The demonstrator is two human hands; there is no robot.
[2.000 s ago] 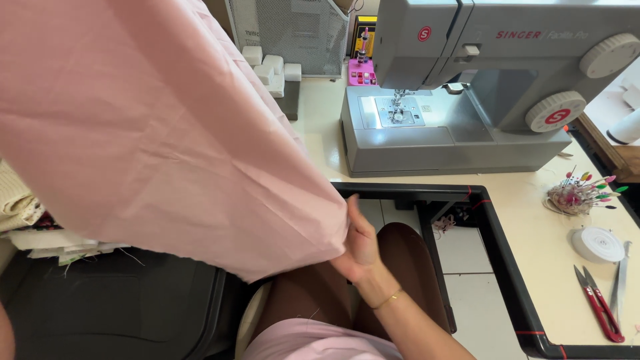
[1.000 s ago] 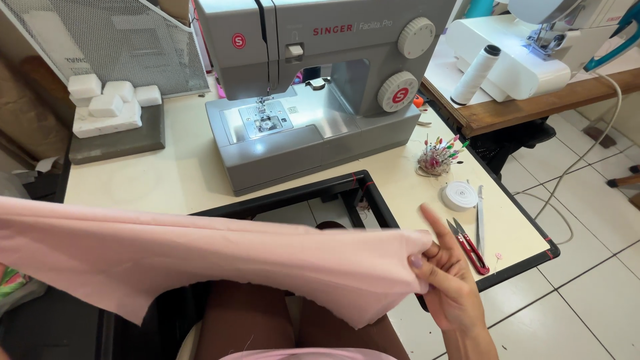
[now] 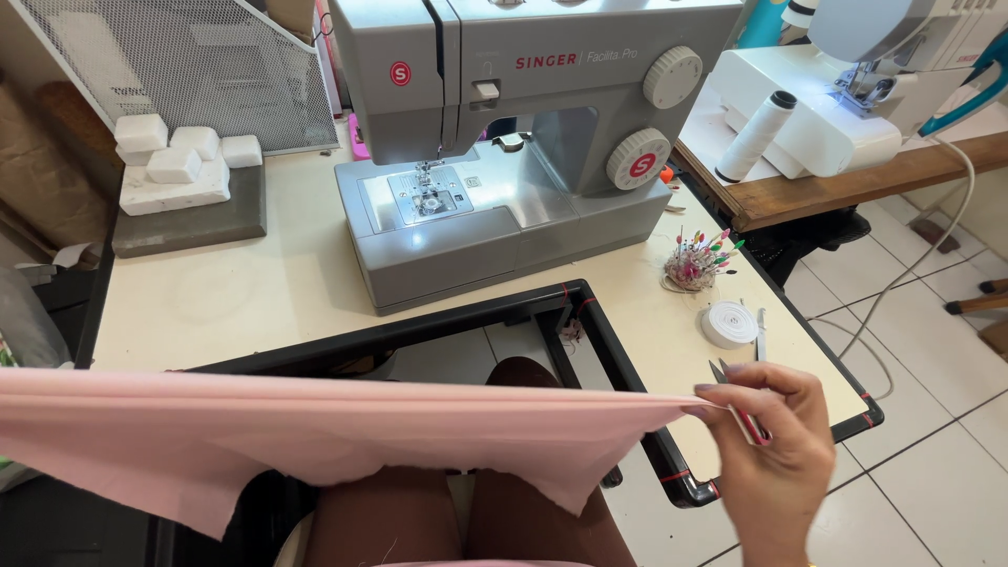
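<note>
A length of pink fabric [image 3: 331,433] is stretched across the lower part of the view, above my lap, its top edge nearly straight. Thumb and fingers of my right hand [image 3: 764,441] pinch its right corner. The fabric runs out of view at the left edge, and my left hand does not show. Behind my right fingers lie red-handled thread snips [image 3: 744,421], partly covered. A grey Singer sewing machine [image 3: 488,236] stands beyond the fabric with its lamp lit; no fabric is under its presser foot.
On the table's right part [image 3: 654,346] are a pincushion [image 3: 697,264] full of pins, a white tape roll [image 3: 729,324] and a metal tool [image 3: 761,335]. White blocks [image 3: 175,167] rest on a grey slab at left. A white overlocker [image 3: 819,102] and thread cone [image 3: 756,135] stand right.
The fabric, earlier hanging broadly at the left, is now drawn out sideways with a straight upper edge. My right hand keeps hold of its corner. The view has swung to the right.
</note>
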